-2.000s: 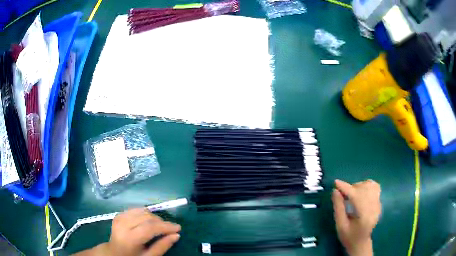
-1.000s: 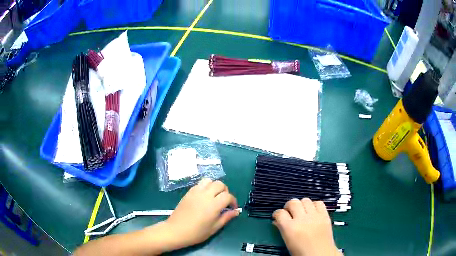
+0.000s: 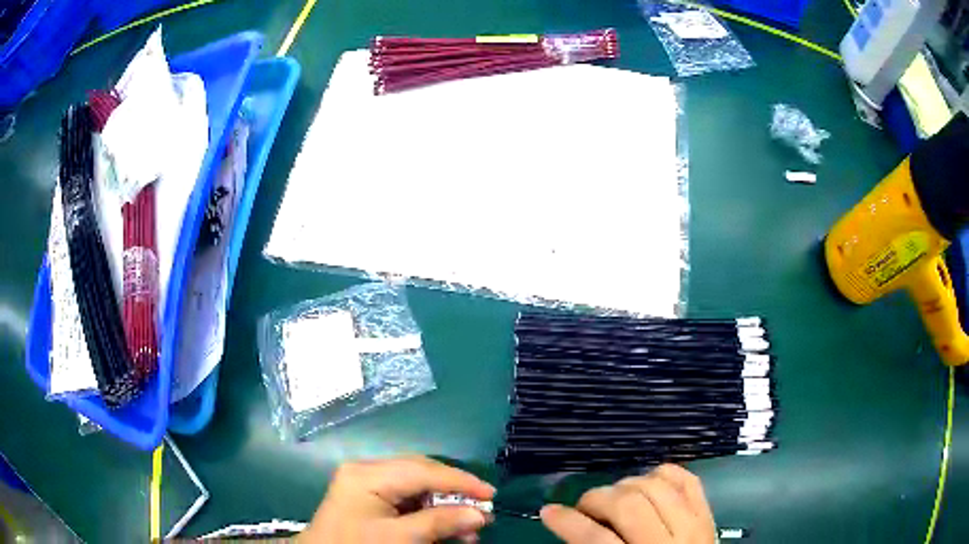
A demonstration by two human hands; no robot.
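Observation:
My left hand (image 3: 398,505) pinches a printed white marker tube strip (image 3: 459,502) near its end; the rest of the strip trails left along the table. My right hand (image 3: 632,512) holds a single black wire (image 3: 517,514) whose left end points at the strip's end; I cannot tell if they touch. The wire's white right end (image 3: 733,532) shows beyond my right hand. A pile of black wires (image 3: 627,388) with white right ends lies just above my hands. The lower wire row is not in view.
A white sheet (image 3: 478,181) in clear plastic bears dark red wires (image 3: 489,61). A zip bag (image 3: 345,356) lies left of the pile. Stacked blue trays (image 3: 191,319) stand at left. A yellow heat gun (image 3: 887,250), plastic scrap (image 3: 797,133) and loose marker (image 3: 800,176) are at right.
My right hand has moved from the pile's lower edge to just below it and now holds a wire. My left hand shows the strip's end between its fingertips. The camera view has shifted.

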